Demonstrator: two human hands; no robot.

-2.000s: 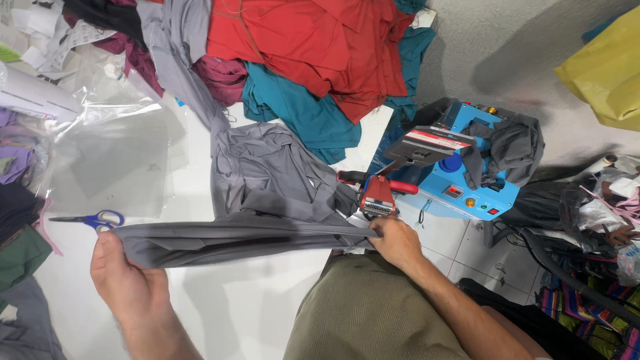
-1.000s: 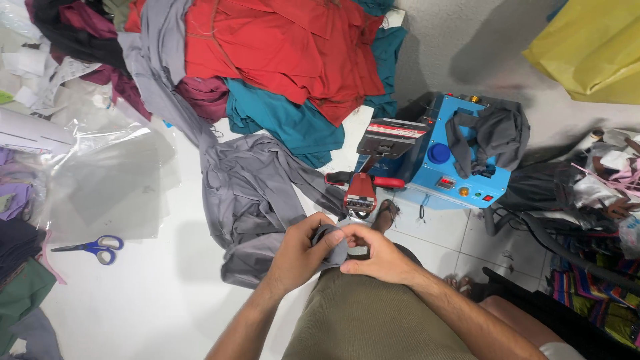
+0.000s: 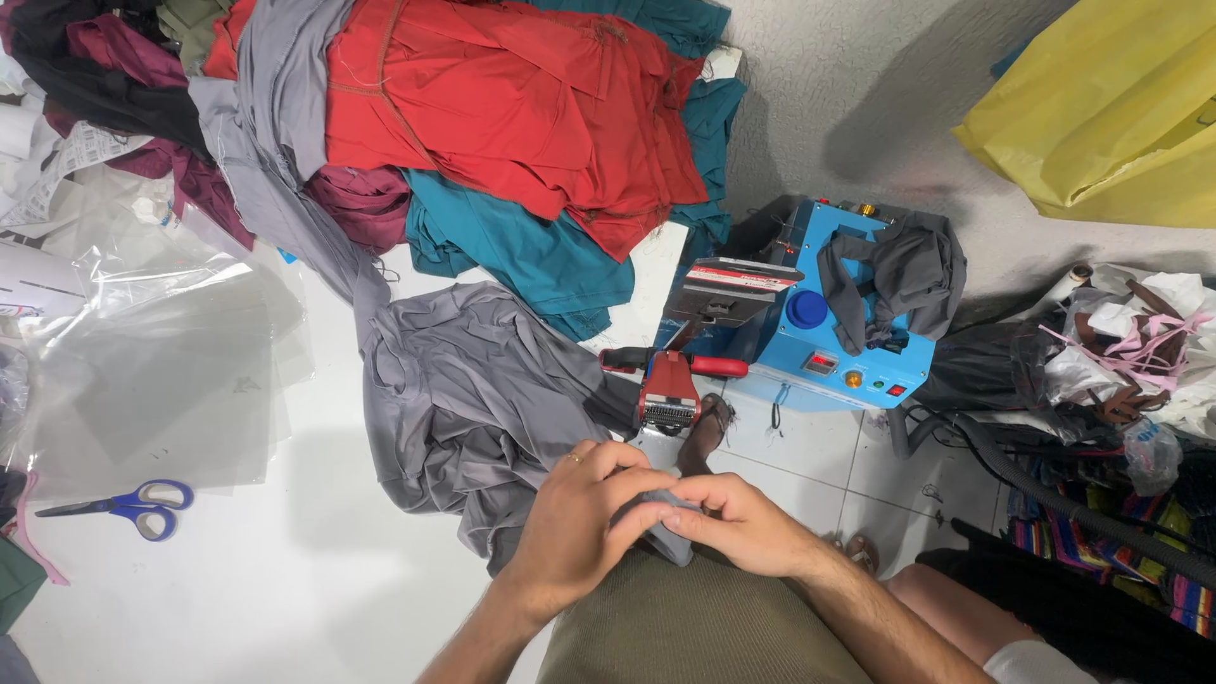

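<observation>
Both hands meet at the near edge of the white table, over the lap. My left hand [image 3: 589,522] pinches an edge of the grey fabric [image 3: 456,380], whose bulk lies crumpled on the table to the left and beyond. Close against it, my right hand [image 3: 750,522] grips the same folded edge between thumb and fingers. Just past the hands is a red tape dispenser [image 3: 670,385] with a red handle. Blue-handled scissors [image 3: 142,508] lie at the left beside clear plastic bags [image 3: 180,389].
Red fabric [image 3: 503,104] and teal fabric [image 3: 532,256] are heaped at the far side. A blue machine [image 3: 817,313] with dark grey cloth [image 3: 902,275] on it stands right of the table. Another person's leg [image 3: 959,608] shows at lower right.
Two seconds ago my hands were wide apart, stretching the grey fabric, the left one near the scissors. The left hand has moved right, and both hands are now together on the fabric's edge.
</observation>
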